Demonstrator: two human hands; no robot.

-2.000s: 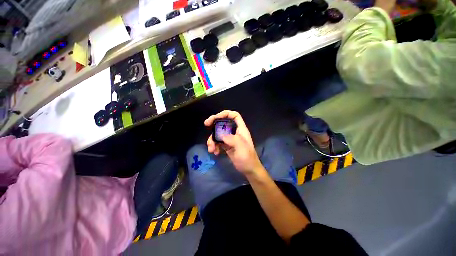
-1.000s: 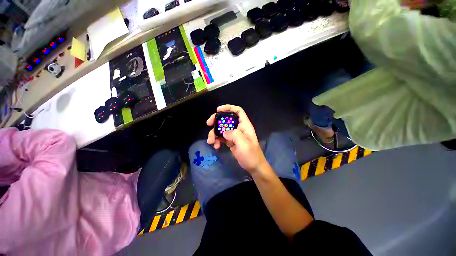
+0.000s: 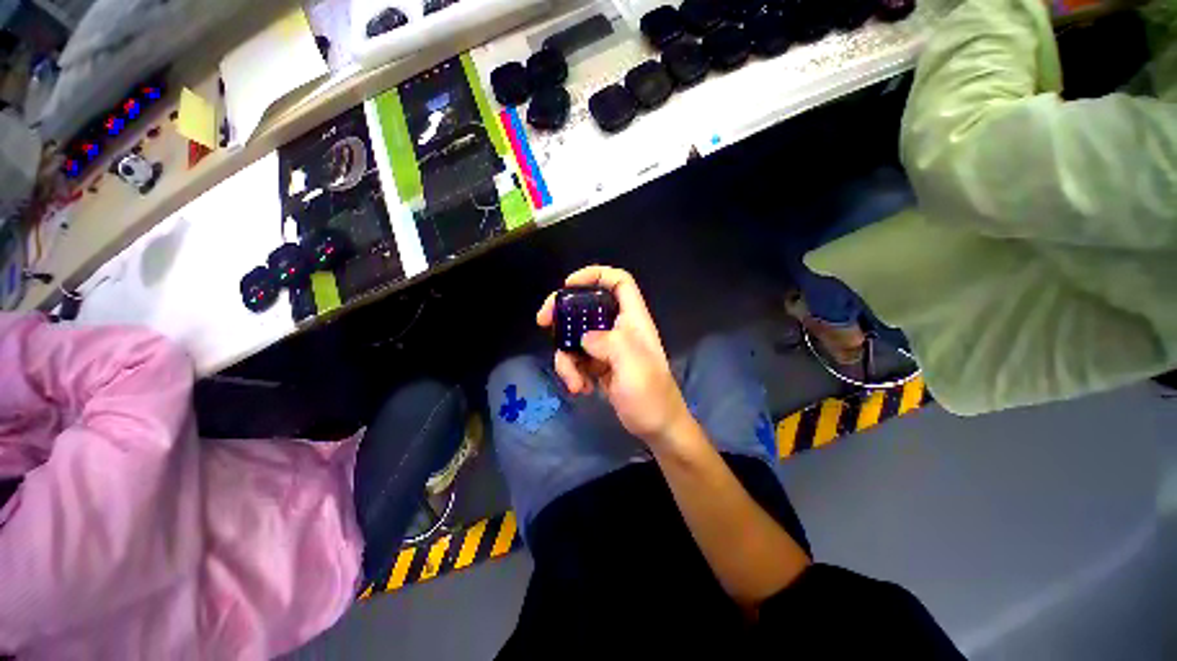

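Observation:
My right hand [image 3: 622, 355] is bare and holds a smartwatch unit [image 3: 585, 318] above my lap. The unit is a black rounded square with no strap showing. Its lit face is turned up and shows rows of small pale dots on black. My fingers wrap its far and left sides, and my thumb lies over its lower edge. The underside of the unit is hidden. My left hand is not in the picture.
A white bench holds black work mats [image 3: 342, 194], a colour-striped strip [image 3: 525, 158] and clusters of black units [image 3: 648, 83]. Three units with small lights [image 3: 289, 264] lie at the left mat. A person in a pink smock [image 3: 168, 504] sits left, one in pale green [image 3: 1033, 194] right.
The unit's face changed from a purple picture to coloured icons, and now to rows of pale dots. My right hand stays around it, with the thumb low on the face. The green-sleeved person's arm shifted.

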